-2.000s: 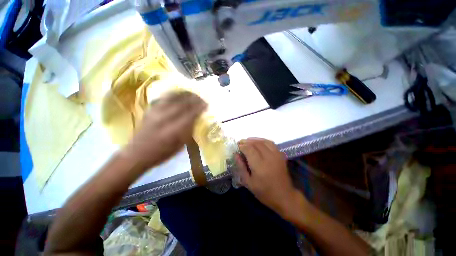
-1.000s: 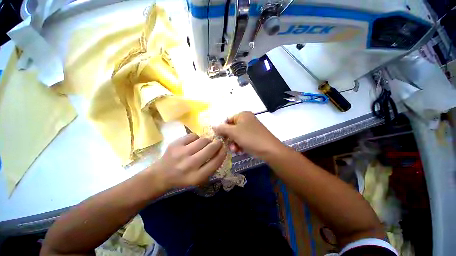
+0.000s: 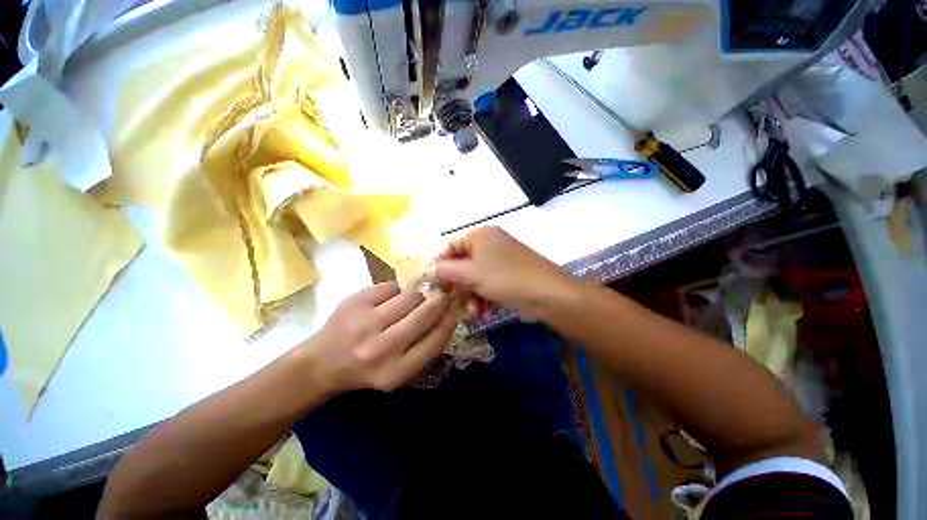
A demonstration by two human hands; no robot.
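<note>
Pale yellow fabric (image 3: 274,193) lies bunched on the table left of the needle, and one end runs to my hands near the front edge. Beige lace trim (image 3: 470,350) hangs below my fingers over the table edge. My left hand (image 3: 386,335) pinches the fabric and lace from the left. My right hand (image 3: 498,269) pinches them from the right, fingertips almost touching the left ones. The exact hold is hidden by the fingers. A brown strip (image 3: 379,266) shows just behind my left hand. The presser foot (image 3: 412,127) is behind, away from my hands.
The sewing machine (image 3: 651,71) stands at the back. Right of the needle lie a flat black rectangle (image 3: 529,142), blue-handled snips (image 3: 615,169), a screwdriver (image 3: 671,163) and black scissors (image 3: 778,173). White-grey strips (image 3: 61,132) and a flat yellow panel (image 3: 66,264) lie left.
My left hand has come from over the fabric to the front edge, meeting my right hand at the lace. In the last second both hands stay nearly in place; the view has shifted slightly.
</note>
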